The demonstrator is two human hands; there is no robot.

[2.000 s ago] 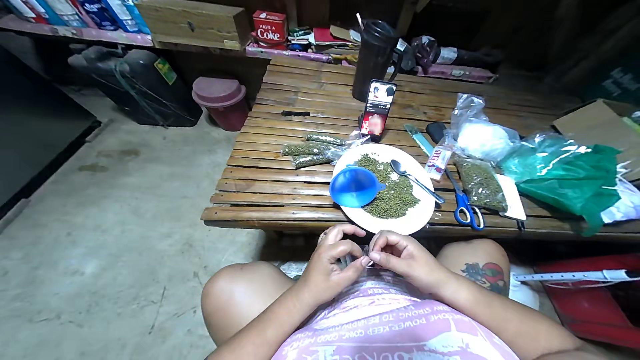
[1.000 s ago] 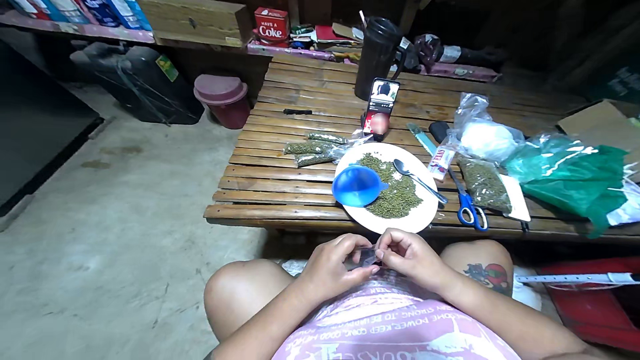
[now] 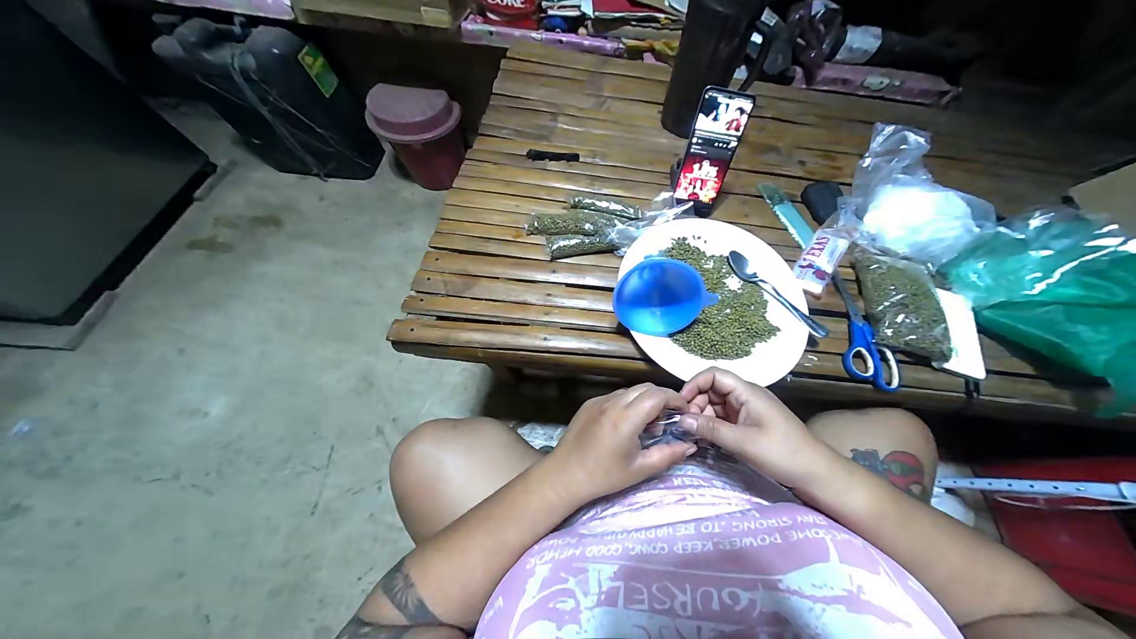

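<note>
Over my lap, my left hand [image 3: 621, 439] and my right hand [image 3: 741, 422] pinch a small clear plastic bag [image 3: 664, 429] between them, partly hidden by the fingers. Just beyond them, a white plate [image 3: 781, 355] at the table edge holds green mung beans [image 3: 728, 324], a blue plastic funnel [image 3: 657, 297] on its side and a metal spoon [image 3: 763, 282]. Several narrow plastic bags filled with beans [image 3: 577, 224] lie left of the plate. To its right are blue-handled scissors [image 3: 865, 355] and a larger bag of beans [image 3: 901, 306].
A smartphone [image 3: 713, 146] stands upright behind the plate, near a dark pitcher [image 3: 706, 53]. A green plastic bag [image 3: 1047, 302] and a clear bag with white contents [image 3: 919, 217] lie at the right of the slatted bamboo table [image 3: 515, 342]. A lidded bin [image 3: 417, 133] stands on the floor.
My fingers have shifted slightly on the small plastic bag, which stays between both hands. The phone's screen picture has changed. The things on the table have not moved.
</note>
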